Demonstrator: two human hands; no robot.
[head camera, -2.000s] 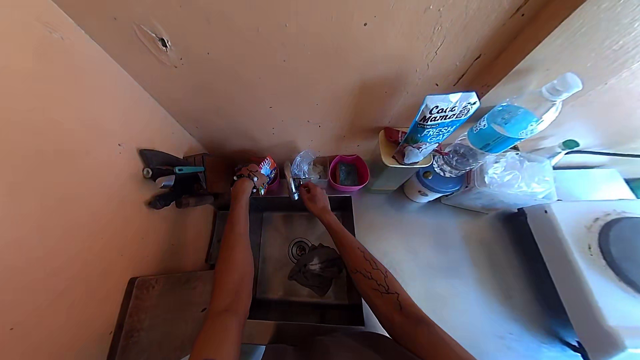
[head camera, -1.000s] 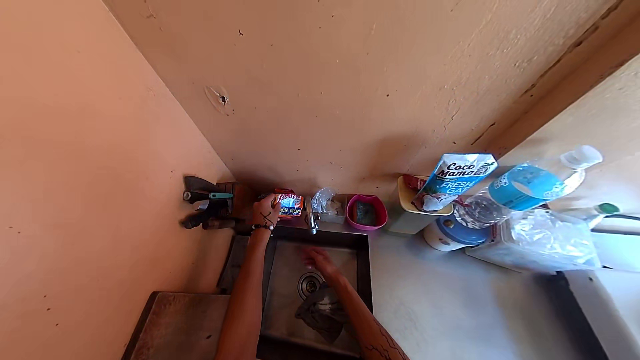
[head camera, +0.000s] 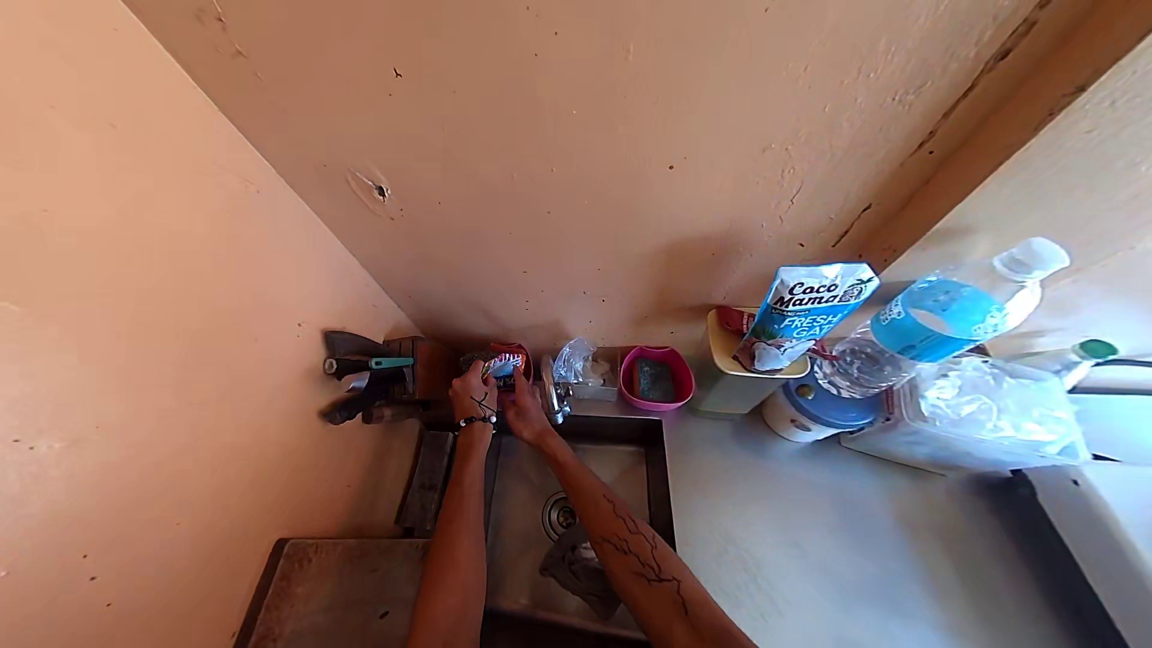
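My left hand (head camera: 473, 393), with a beaded bracelet at the wrist, is closed around a small printed packet (head camera: 504, 365) behind the sink's back left corner. From the right, my right hand (head camera: 526, 407) touches the same packet with its fingers. Just right of that hand stands the metal faucet (head camera: 555, 396). A dark wet cloth (head camera: 580, 569) lies in the steel sink (head camera: 616, 463) beside the drain (head camera: 560, 516), partly hidden by my right forearm. A pink container (head camera: 658, 404) with a scouring sponge (head camera: 654, 381) inside stands behind the sink.
Knives and other handled tools (head camera: 364, 382) stand in a block at the left wall. A clear box (head camera: 595, 391) with a plastic bag is beside the faucet. Rightward are a yellow bin (head camera: 717, 397) holding a pouch, a blue-lidded tub (head camera: 796, 428), a plastic bottle (head camera: 945, 315) and a bag-filled box (head camera: 900, 441).
My right hand has moved from over the sink up and left to the packet in my left hand. Two seconds ago it was at the faucet. The view has shifted.
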